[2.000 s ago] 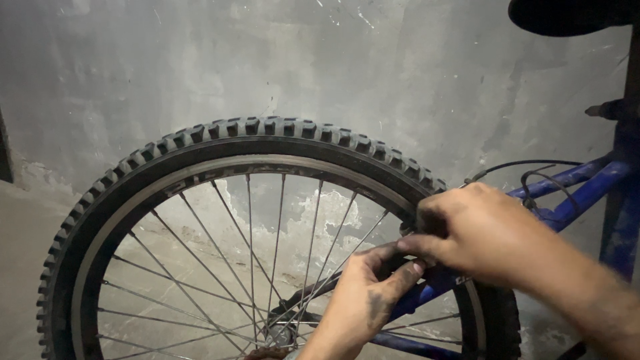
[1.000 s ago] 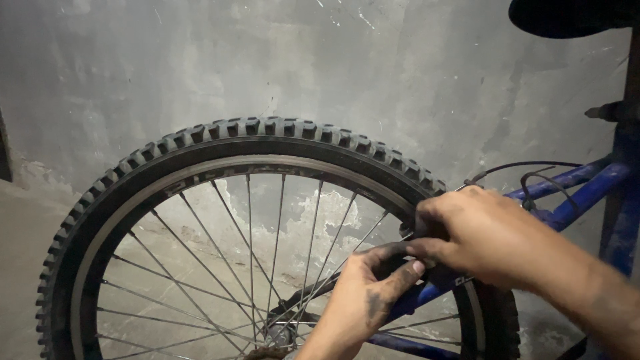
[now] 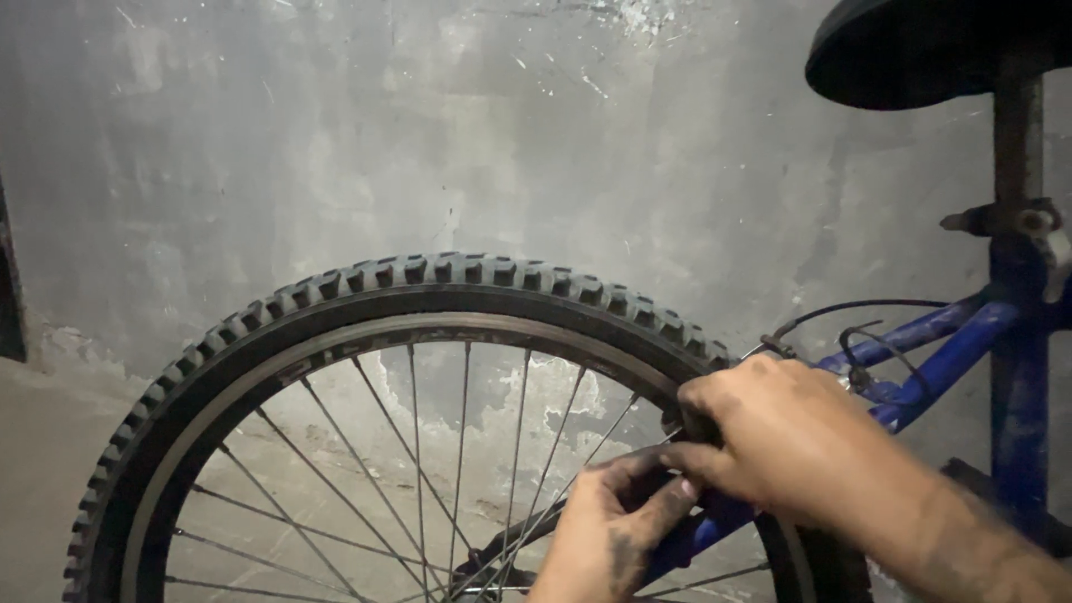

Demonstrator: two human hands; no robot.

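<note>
A bicycle's rear wheel with a knobby black tire (image 3: 473,272) fills the lower left and middle of the head view. My left hand (image 3: 624,523) is at the inner side of the rim, thumb and fingers pinched together near the blue frame tube (image 3: 708,529). My right hand (image 3: 779,427) lies over the rim and brake area, its fingertips close against those of my left hand. What either hand pinches is hidden by the fingers. Dark smudges mark both hands. A thin brake cable (image 3: 863,304) curves out above my right hand.
The black saddle (image 3: 904,59) on its seatpost (image 3: 1017,142) stands at the upper right, above the blue seat tube (image 3: 1019,435). Steel spokes (image 3: 462,444) run to the wheel hub (image 3: 486,582). A scuffed gray wall (image 3: 402,151) is behind the wheel.
</note>
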